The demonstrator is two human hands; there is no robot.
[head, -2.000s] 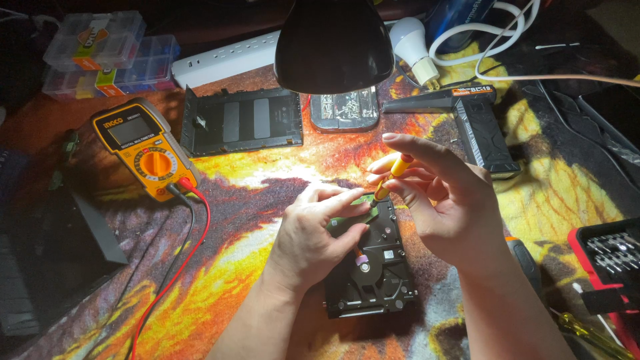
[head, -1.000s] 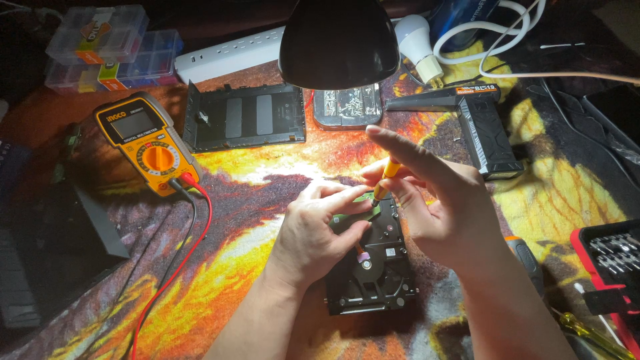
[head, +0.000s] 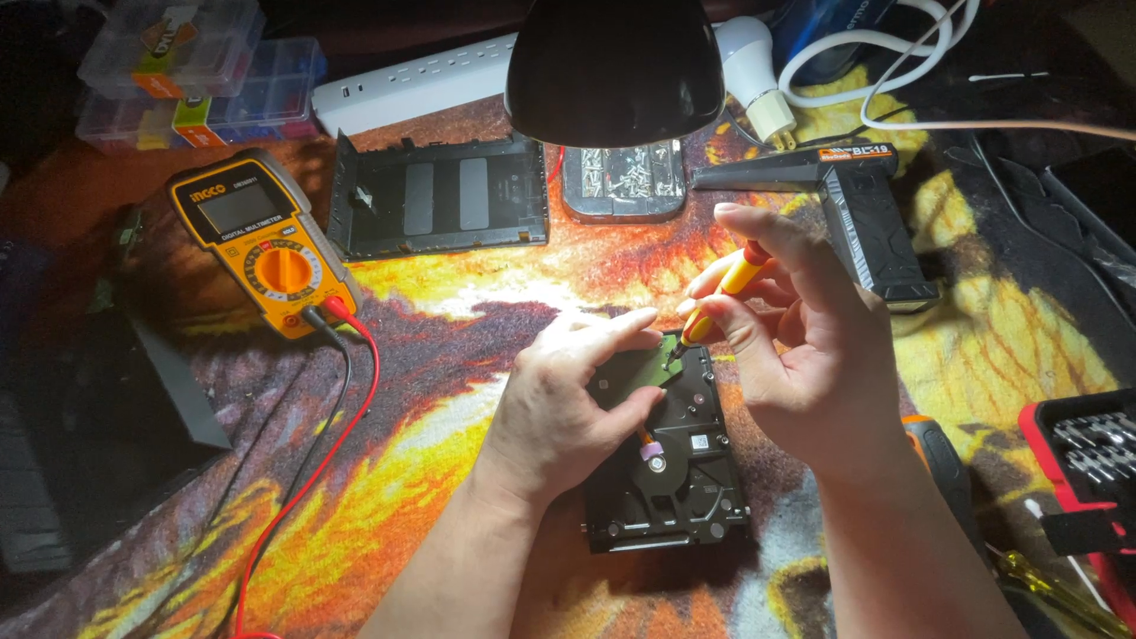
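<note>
A black hard disk drive (head: 688, 493) lies on a patterned cloth, its underside up, with a green circuit board (head: 652, 368) at its far end. My left hand (head: 564, 399) rests over the drive's left side, thumb and fingers on either side of the board, steadying it. Between the thumb and fingers of my right hand (head: 799, 346) is a yellow and red screwdriver (head: 728, 288). It is tilted, its dark tip at a screw near the board's right edge. An orange flat cable (head: 646, 435) runs from the board towards the round motor hub. Part of the board is hidden under my left fingers.
A lamp head (head: 614, 75) hangs above the far side. Behind the drive lie a black plastic cover (head: 444, 195) and a tray of screws (head: 624, 182). An orange multimeter (head: 266, 240) with leads is left; a black tool (head: 874, 231) and a red bit case (head: 1052, 461) are right.
The screwdriver leans further to the right than a second ago, and my right index finger has lifted off its end. My left hand has stayed on the board.
</note>
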